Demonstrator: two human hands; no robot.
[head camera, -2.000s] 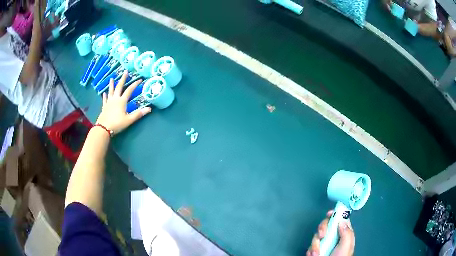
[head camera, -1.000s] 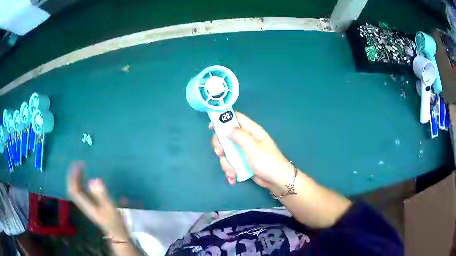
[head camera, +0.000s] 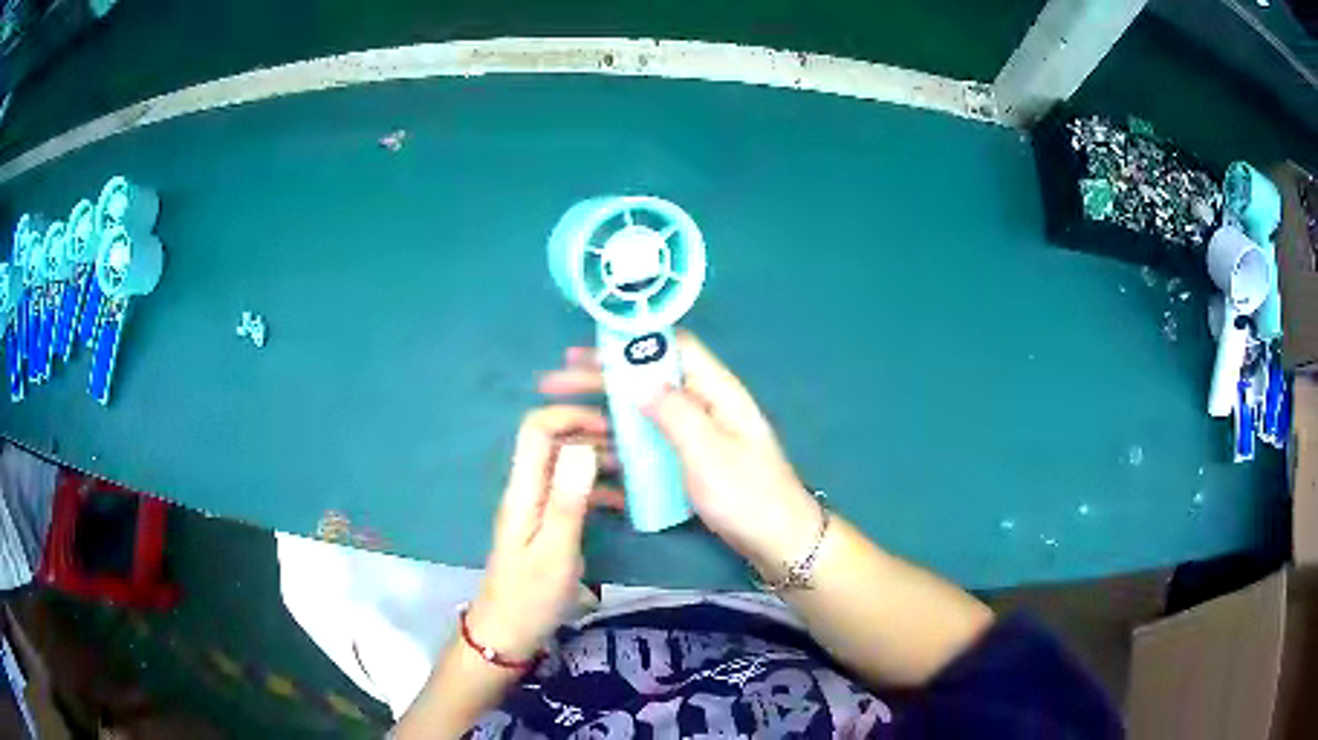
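A light-blue handheld fan (head camera: 649, 448) is held upright in front of me over the green bench, its spoked round head at the top and a small dark oval display below it. My right hand (head camera: 727, 460) is shut on the handle from the right, with the thumb on its front. My left hand (head camera: 549, 499) is close at the left of the handle, slightly blurred, fingers bent and apart. Some left fingertips reach the handle's left edge; whether they touch it cannot be told.
Open fan units (head camera: 109, 311) with blue strips stand in a row at far left. Small light-blue parts (head camera: 252, 328) lie near them. A black parts tray (head camera: 1077, 217) is at upper right, beside set-aside fans (head camera: 1232, 340). A red stool (head camera: 109, 542) and cardboard box (head camera: 1211, 658) are below the bench.
The view has turned from the fan row to the bench middle. My left hand has left the row and come beside the fan. My right hand has brought the fan in front of me.
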